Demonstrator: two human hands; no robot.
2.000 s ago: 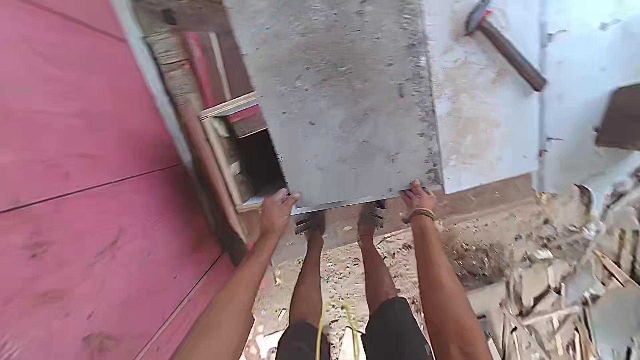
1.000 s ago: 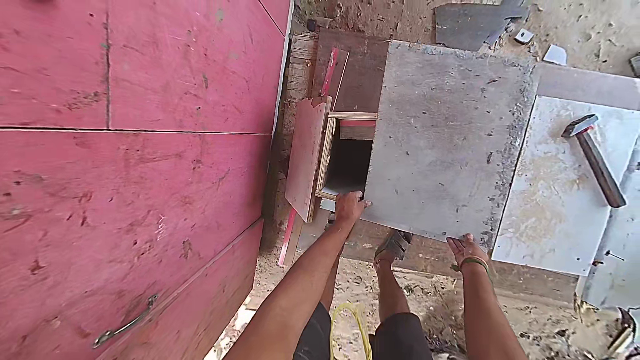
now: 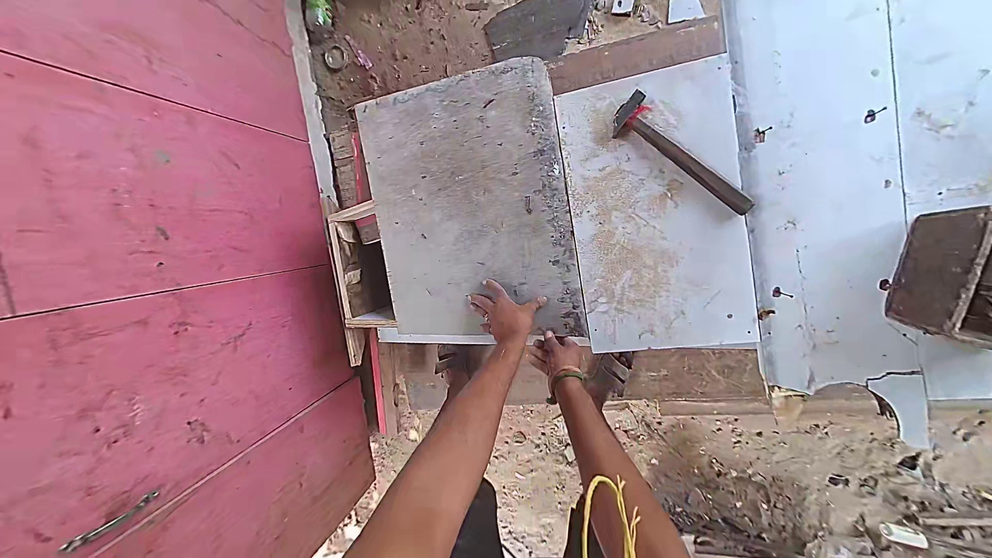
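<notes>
A worn grey plywood panel (image 3: 465, 201) lies over a bench-like wooden surface, its right edge along a stained white sheet (image 3: 643, 232). Spread near the panel's front edge, my left hand (image 3: 505, 311) rests on its top face. My right hand (image 3: 559, 356), with a green band at the wrist, is at the front edge, fingertips at the panel's rim; whether they grip it is not clear. On the white sheet lies a hammer (image 3: 686, 159) with a wooden handle. Under the panel's left side shows an open wooden frame (image 3: 358, 271).
Pink boards (image 3: 163, 271) stand along the left. At right, pale sheets (image 3: 829, 194) carry nails, and a dark wooden box (image 3: 942, 271) sits on them. Debris (image 3: 837, 496) covers the ground at lower right. My feet are just below the panel.
My hands, earlier apart at the panel's front corners, are now close together near its right front part. The left hand has moved from the corner onto the top face. The view has shifted.
</notes>
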